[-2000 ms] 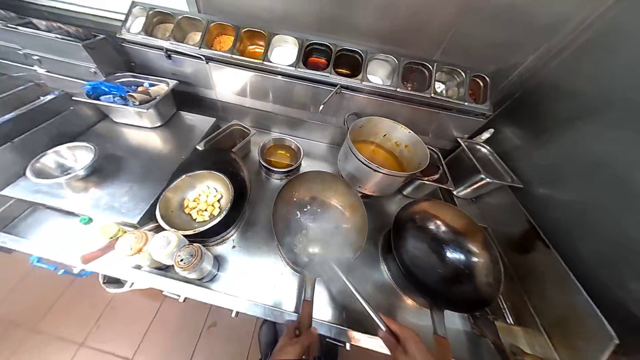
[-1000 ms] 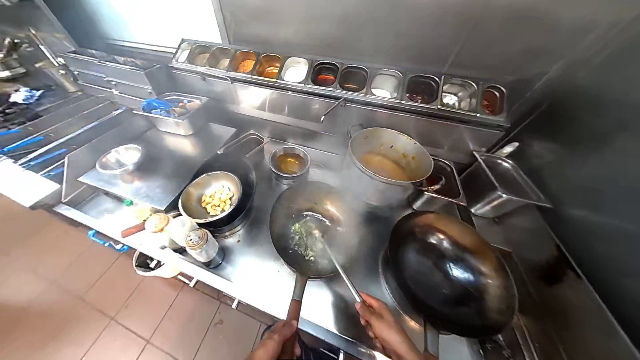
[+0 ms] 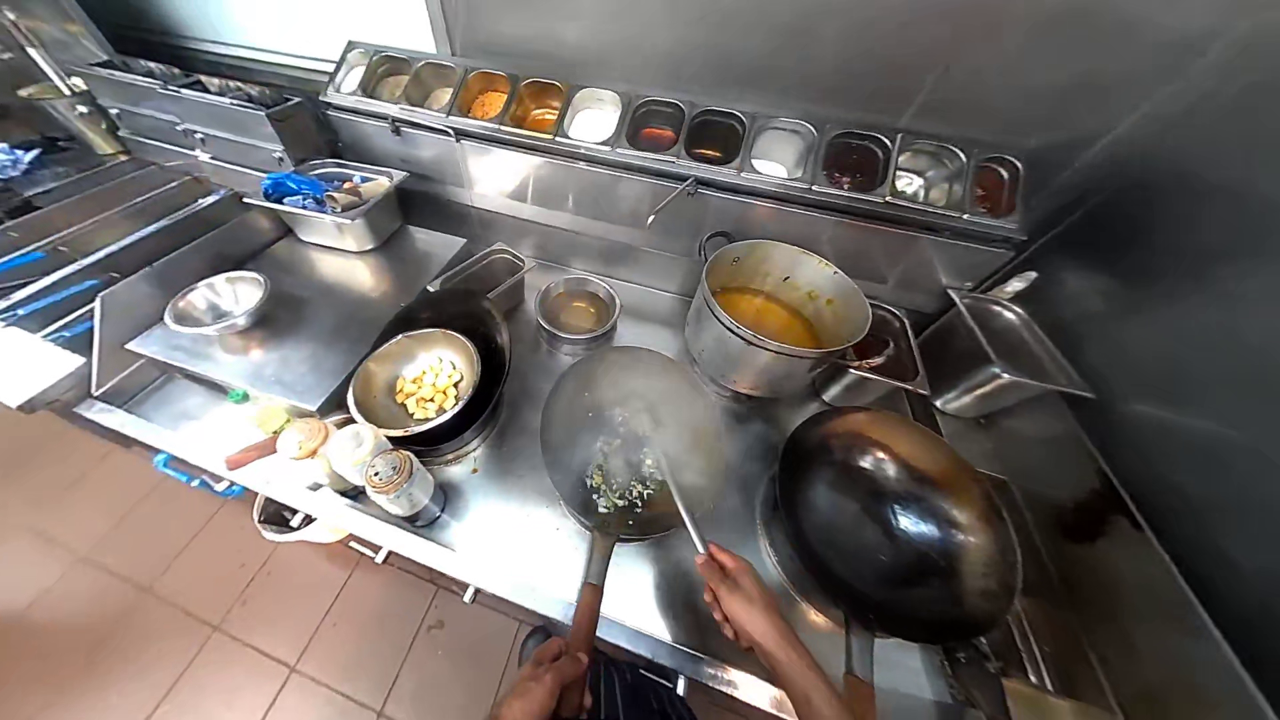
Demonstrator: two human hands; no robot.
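Note:
My left hand (image 3: 545,680) is closed round the wooden handle of a steaming wok (image 3: 635,430) at the middle of the range. In the near part of that wok lie chopped greens and pale bits (image 3: 622,485). My right hand (image 3: 738,600) grips a long metal utensil (image 3: 682,500), whose far end reaches into the wok; steam blurs its tip. Right of my right hand rests a dark, empty-looking wok (image 3: 895,525). To the left, a metal bowl (image 3: 365,385) of browned cubes (image 3: 430,388) sits in another black wok (image 3: 490,330).
Behind the woks stand a large pot (image 3: 745,350) of yellowish liquid and a small metal bowl (image 3: 578,310). A rack of seasoning containers (image 3: 595,115) runs along the back. Several jars (image 3: 398,483) line the front left edge. An empty steel pan (image 3: 1010,350) is at the right.
Two seconds ago the middle wok showed no greens; they appear in it one second ago and now. The view has shifted. Both hands have kept hold of the handle and utensil.

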